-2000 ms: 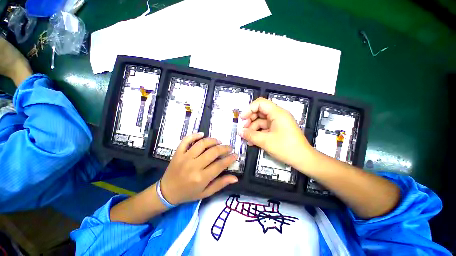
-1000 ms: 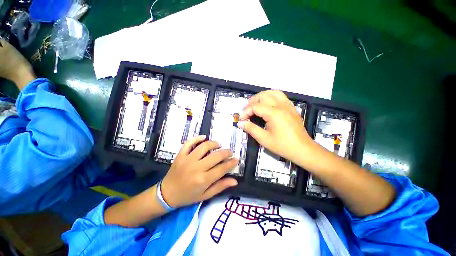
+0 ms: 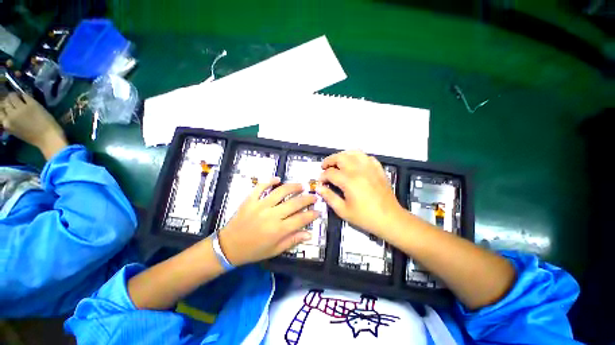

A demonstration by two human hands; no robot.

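A black foam tray (image 3: 333, 259) with five pockets lies in front of me, a silver-white phone assembly (image 3: 307, 248) in the middle pocket. My left hand (image 3: 273, 222) rests over the second and middle pockets, fingers spread, a pale band on its wrist. My right hand (image 3: 357, 192) is over the middle and fourth pockets, its fingertips bent together at the orange end of the dark flex cable (image 3: 313, 185) in the middle unit. Whether the fingertips hold a small piece cannot be seen. The fingers hide part of both units.
A notched white sheet (image 3: 377, 124) and a slanted white sheet (image 3: 270, 84) lie beyond the tray. A thin bent wire (image 3: 465, 101) is at right. At left are a neighbour's arm (image 3: 67, 209), a blue bin (image 3: 91, 50) and a clear bag (image 3: 114, 98).
The view has shifted, so tray and sheets sit lower in the picture. My right fingertips have come down close to the left fingertips, at the middle unit's cable end.
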